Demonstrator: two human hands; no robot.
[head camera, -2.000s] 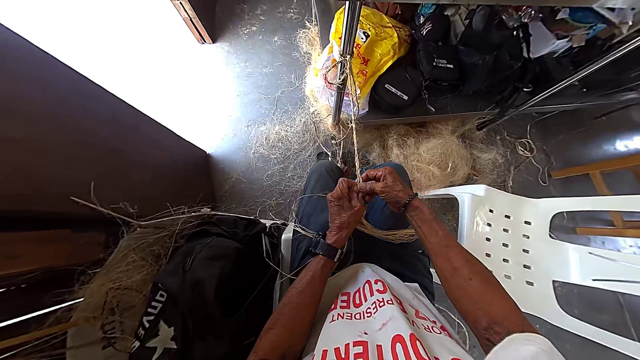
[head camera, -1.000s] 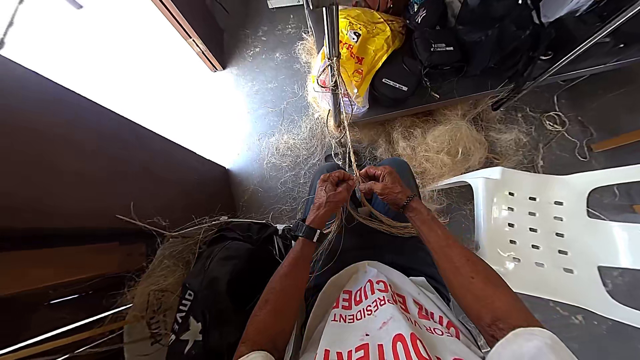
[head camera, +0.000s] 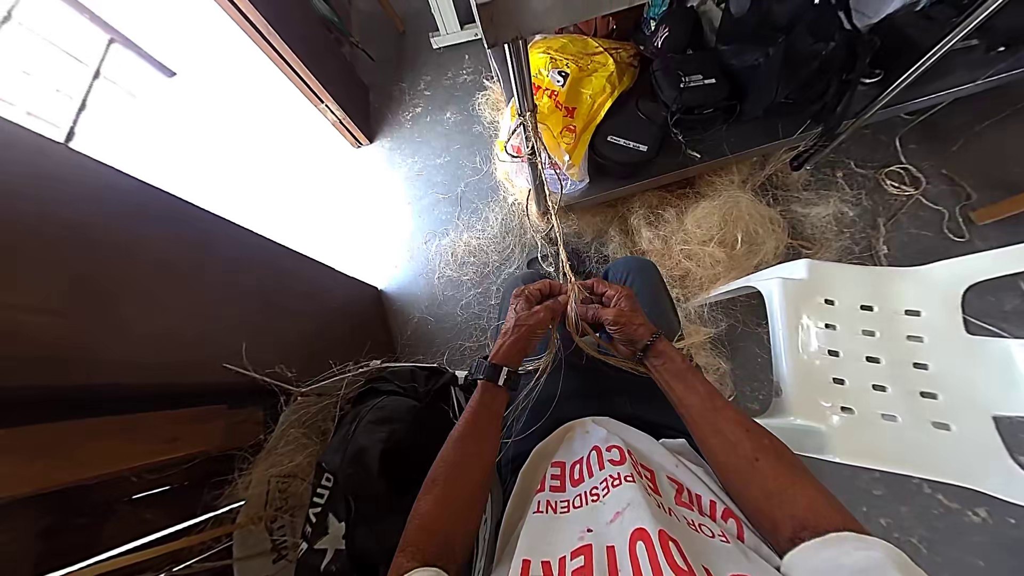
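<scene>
Between the knees, my left hand (head camera: 534, 316) and my right hand (head camera: 614, 314) pinch strands of tan plant fiber. The strands form a braided cord (head camera: 562, 248) that runs up from the fingers to a metal table leg (head camera: 524, 104), where it is tied. Loose fiber ends (head camera: 588, 340) hang below the hands and curve right under my right wrist. A black watch (head camera: 493, 373) is on the left wrist and a dark bead bracelet (head camera: 649, 345) on the right. The fingertips partly hide the strands.
A white plastic chair (head camera: 880, 360) stands at the right. Heaps of loose fiber (head camera: 720, 228) lie on the floor beyond the knees. A yellow plastic bag (head camera: 580, 88) and black bags (head camera: 632, 136) are by the table leg. At lower left are a black backpack (head camera: 384, 456) and a fiber-filled sack (head camera: 276, 488).
Two seconds ago the hands were close together at the cord; one second ago they were slightly apart. Both still hold strands. The view has shifted somewhat.
</scene>
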